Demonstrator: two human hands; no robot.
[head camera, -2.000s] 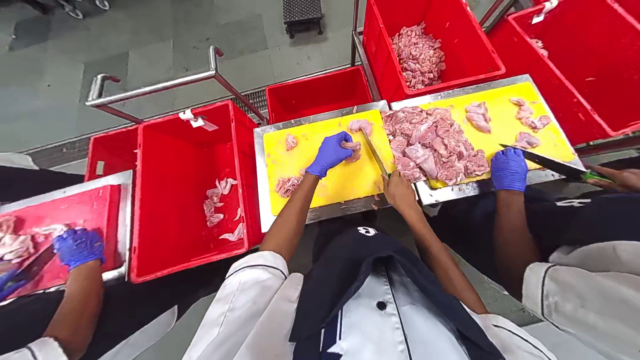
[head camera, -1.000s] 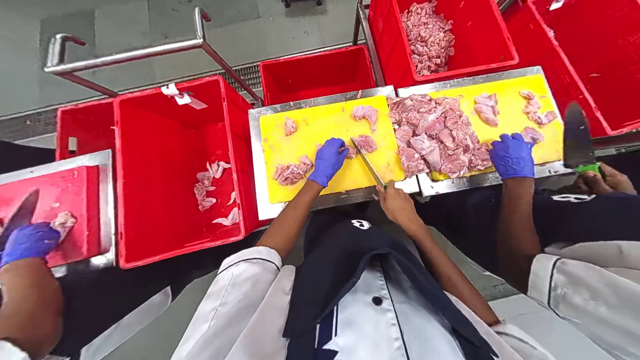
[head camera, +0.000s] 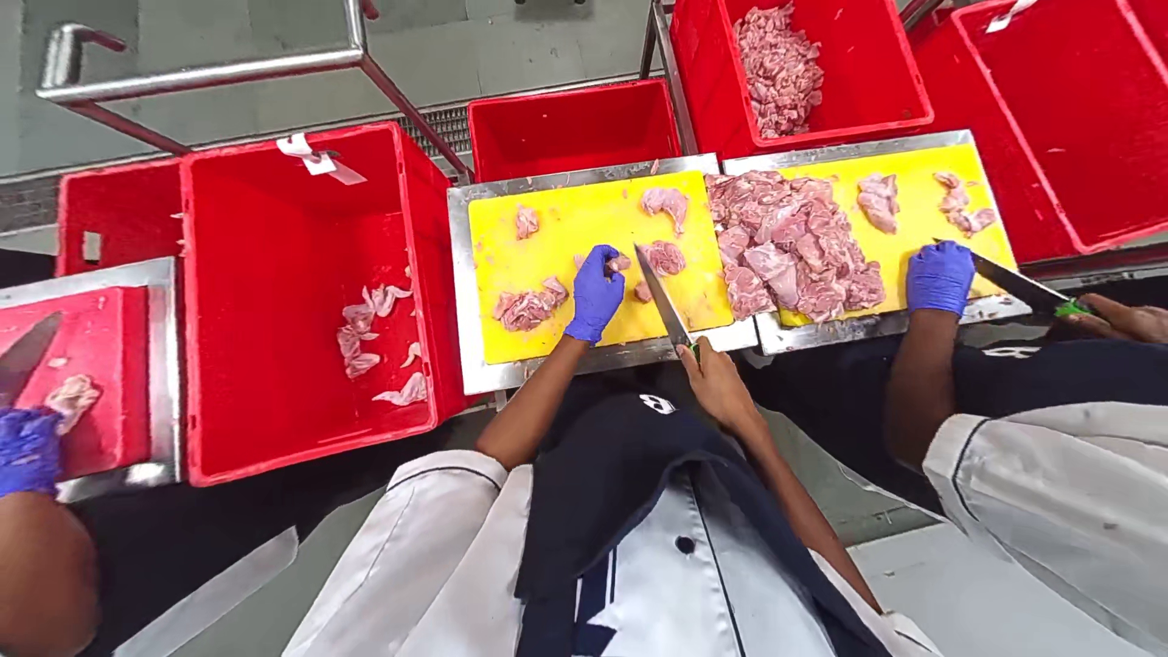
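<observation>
On a yellow cutting board (head camera: 511, 338) in a steel tray, my left hand (head camera: 598, 297), in a blue glove, has its fingers on a small piece of raw meat (head camera: 619, 263). My bare right hand (head camera: 719, 383) grips the handle of a knife (head camera: 664, 297), its blade pointing up the board between my left hand and a rounded meat piece (head camera: 663, 259). A curved piece (head camera: 667, 204) lies above, a small one (head camera: 526, 222) at the upper left, and a clump of cut meat (head camera: 527, 308) at the lower left. A large meat pile (head camera: 794, 242) adjoins the board's right edge.
Co-workers with knives stand on both sides, one at a yellow board (head camera: 922, 246), one at a red board (head camera: 128, 383). A red crate (head camera: 265, 365) holds scraps of skin or meat. Another red crate (head camera: 867, 64) holds cut meat. A steel rail (head camera: 219, 71) stands at the upper left.
The curved piece, beside my left hand two seconds ago, lay at the upper right one second ago and remains there. The right co-worker's knife has lowered from upright to the board.
</observation>
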